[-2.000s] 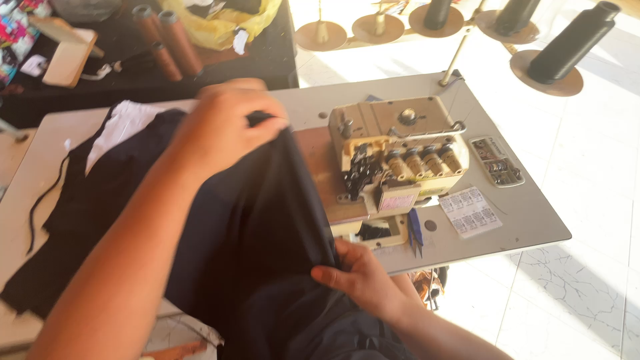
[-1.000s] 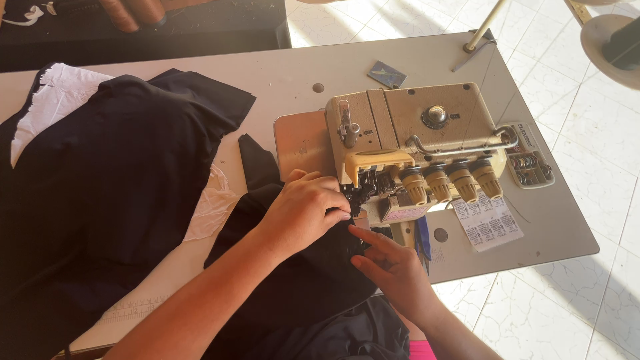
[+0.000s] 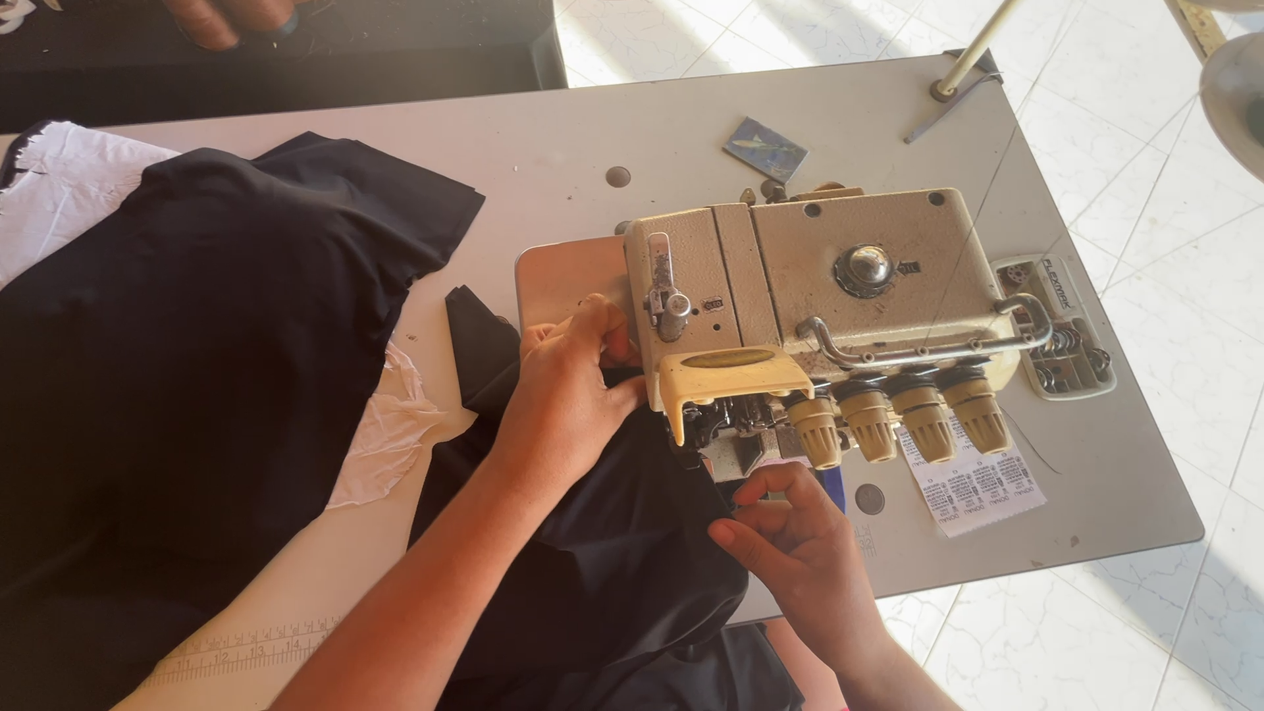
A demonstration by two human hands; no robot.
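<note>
A beige overlock sewing machine (image 3: 839, 267) stands on the grey tabletop. Black fabric (image 3: 612, 563) runs from the table's front edge up to the machine's needle area, which is partly covered by the yellow guard. My left hand (image 3: 578, 390) grips the fabric against the machine's left side, its thumb and fingertips partly hidden. Just below the needle area, my right hand (image 3: 800, 533) has its thumb and index finger apart at the fabric's right edge; whether it pinches any cloth cannot be told. More black fabric (image 3: 217, 375) lies at the left, over white pieces (image 3: 89, 188).
Right of the machine lie a tray of small metal parts (image 3: 1062, 331) and a printed label sheet (image 3: 973, 484). A small blue-grey flat piece (image 3: 765, 150) is behind it. A thread stand pole (image 3: 973, 49) rises at the back corner. A measuring scale (image 3: 247, 647) shows at lower left.
Two seconds ago my left hand held the fabric raised left of the machine; it is now low beside it. Since one second ago both hands stay near the needle area. The view has moved closer.
</note>
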